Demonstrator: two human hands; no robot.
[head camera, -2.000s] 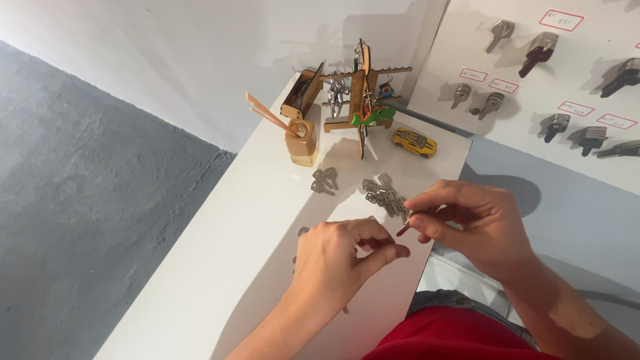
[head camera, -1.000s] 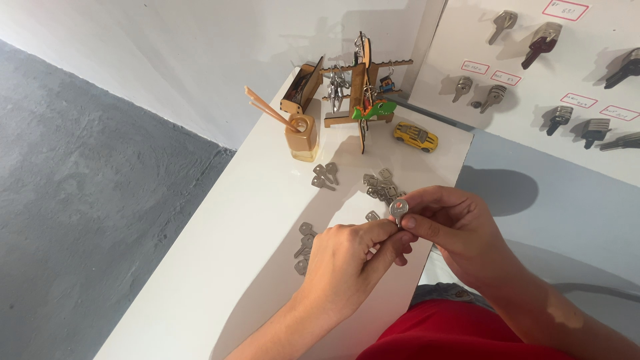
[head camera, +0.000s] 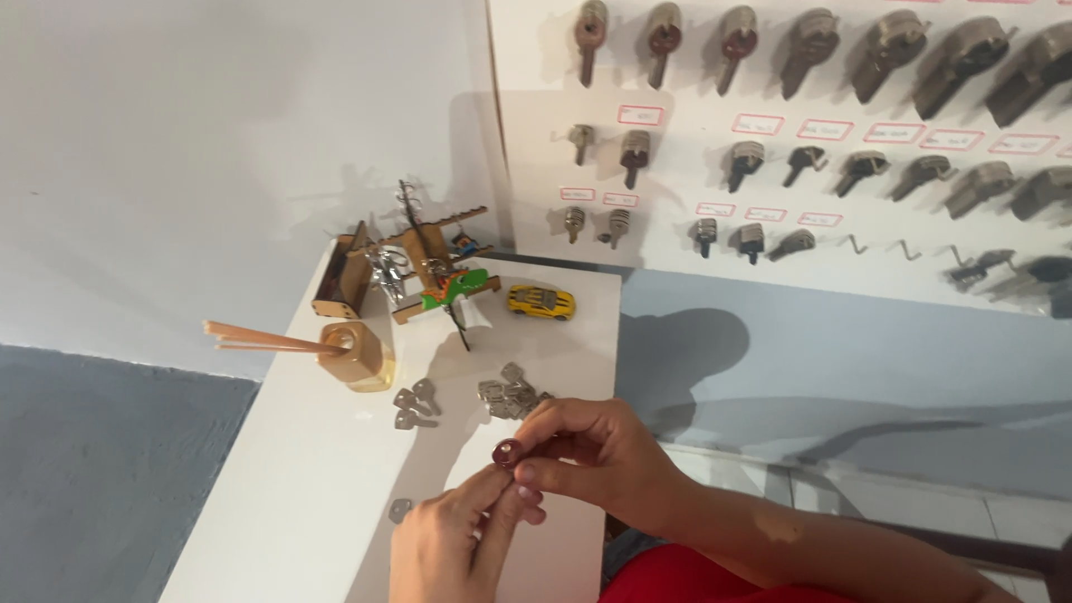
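Note:
A key with a round reddish head (head camera: 506, 453) is pinched between the thumb and forefinger of my right hand (head camera: 599, 456), low over the white table. My left hand (head camera: 465, 532) meets it from below, its fingertips closed around the hidden lower part of the key. Just beyond my right fingers lies a pile of silver keys (head camera: 508, 394). A small group of silver keys (head camera: 414, 404) rests to the left of that pile. Another key (head camera: 401, 510) shows its head beside my left hand, which partly covers it.
At the table's (head camera: 293, 469) far end stand a wooden rack with keyrings (head camera: 423, 251), a wooden box (head camera: 342, 276), a reed diffuser (head camera: 356, 356) and a yellow toy car (head camera: 542, 302). Key blanks (head camera: 737, 46) hang on hooks on a white board (head camera: 687, 100) at the right.
The view has shifted and shows more of the board. A silver-looking key was at my fingertips a second ago; now a reddish key head shows there.

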